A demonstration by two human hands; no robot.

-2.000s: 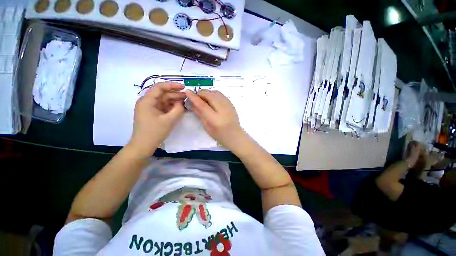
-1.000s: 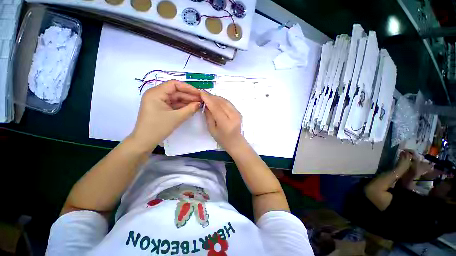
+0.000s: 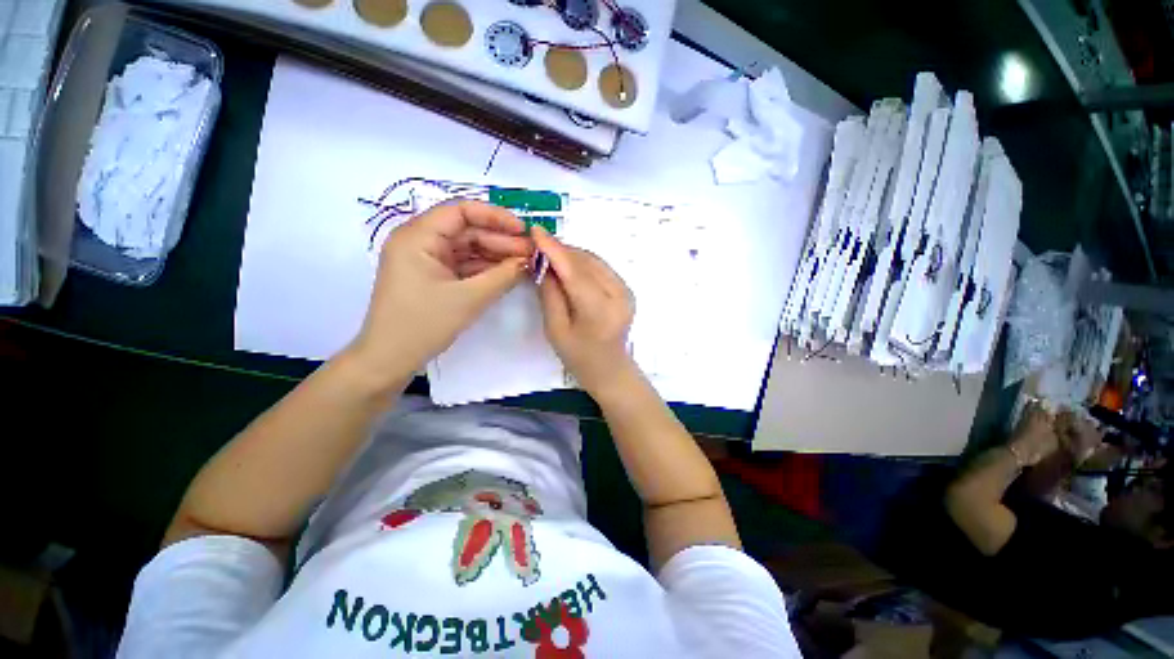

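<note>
My left hand and my right hand meet over the white work sheet, fingertips close together. They pinch a tiny dark piece between them; it is too small to tell what it is. Green circuit boards lie just beyond my fingers, partly hidden by them. Thin dark lead wires run out to the left of the boards. A white card panel lies below my hands near the bench edge.
A speaker tray is at the top. A clear plastic tub with white slips stands left. Crumpled tissue lies upper right. Stacked card assemblies stand right on brown cardboard. Another person's hands show at far right.
The view has shifted slightly. Two green boards now show where one showed two seconds ago. My hands stay together, a little further right in the picture, with the tiny piece turned between my fingertips.
</note>
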